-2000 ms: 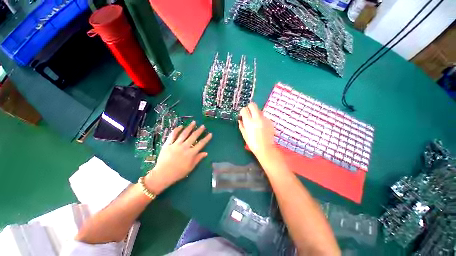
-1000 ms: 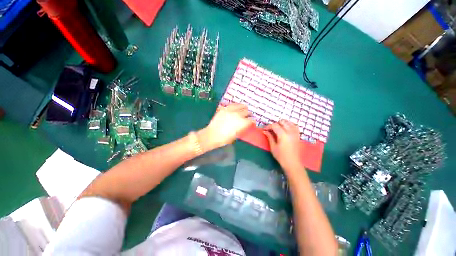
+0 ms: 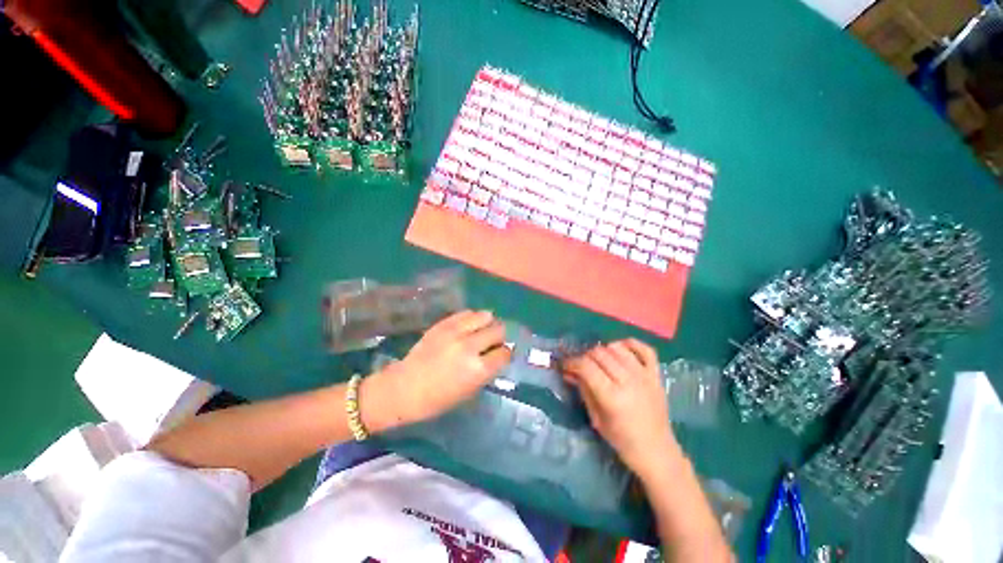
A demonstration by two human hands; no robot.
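A clear holder (image 3: 533,431) with several recesses lies at the near edge. Small white flat pieces (image 3: 539,357) sit on the clear plastic between my hands. My left hand (image 3: 445,365) is over its left part, thumb and fingers pinched at a small white piece. My right hand (image 3: 618,394) is over the right part, fingertips low and together; whether they hold a piece is hidden. A red sheet (image 3: 550,273) with rows of small white-silver pieces lies beyond my hands.
Boards stand in upright rows (image 3: 346,121) at upper left. A loose board pile (image 3: 204,255) lies beside a black phone-like device (image 3: 90,198). A browner clear holder (image 3: 394,308) is left. A board heap (image 3: 869,330), blue cutters (image 3: 783,515) and a white box (image 3: 966,473) are right.
Both hands have left the red sheet's near edge and come back over the clear holders. The view has shifted, so the bench things appear further left.
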